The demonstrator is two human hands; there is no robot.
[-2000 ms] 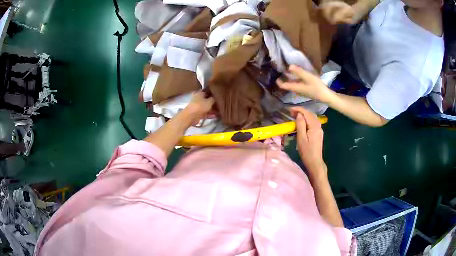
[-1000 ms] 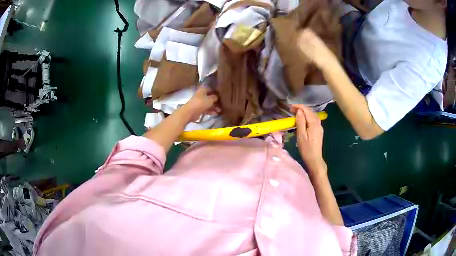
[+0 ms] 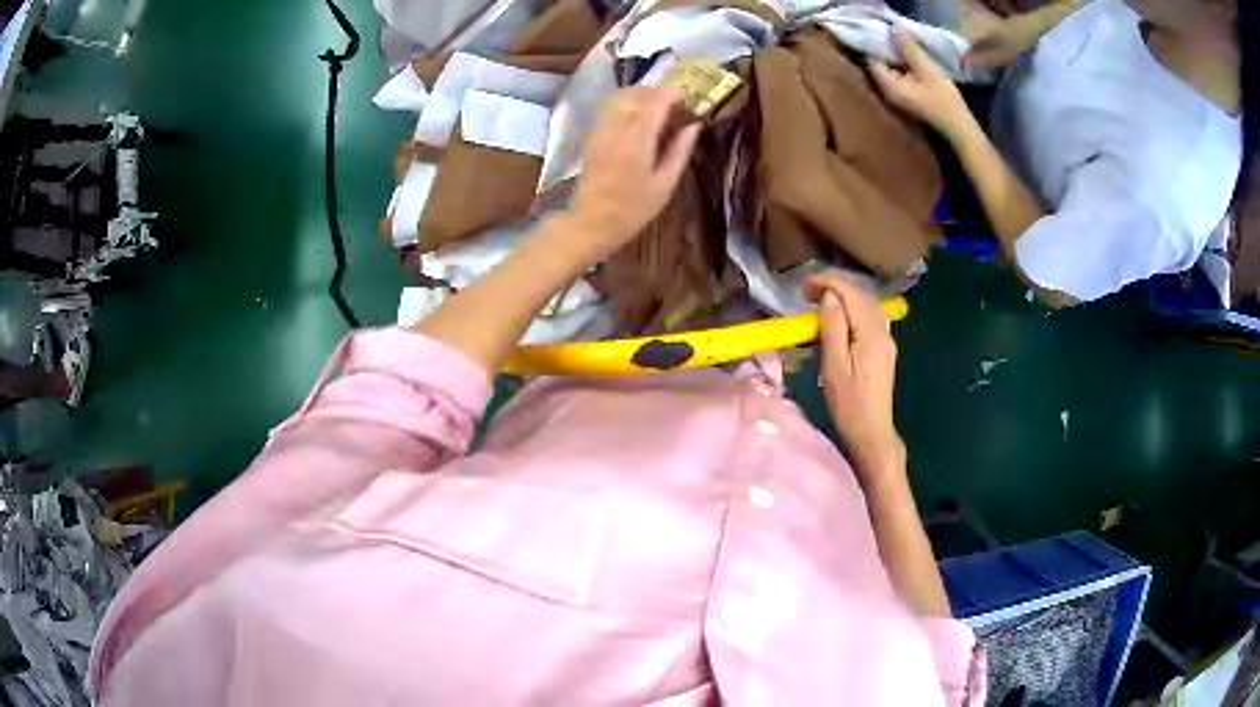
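Note:
Layered brown and white cloth bundles (image 3: 477,194) lie in a heap behind a yellow rail (image 3: 746,341) with a dark patch. A cream-yellow ticket (image 3: 708,89) lies on the bundle at the top middle. My left hand (image 3: 632,163) is raised over the bundle with its fingertips at the ticket's left edge; whether it grips the ticket or cloth I cannot tell. My right hand (image 3: 854,339) rests on the rail near its right end, its fingers bent over it.
A co-worker in a white top (image 3: 1126,159) stands at the upper right, hands on the heap's white cloth. A blue-rimmed crate (image 3: 1057,587) is at the lower right. Grey-white strips (image 3: 62,594) lie at the lower left. A black cable (image 3: 332,194) runs along the green floor.
My left hand has moved from the cloth near the rail up to the ticket. The co-worker's near hand has moved up to the white cloth. Brown cloth has spread on the right. My right hand has stayed.

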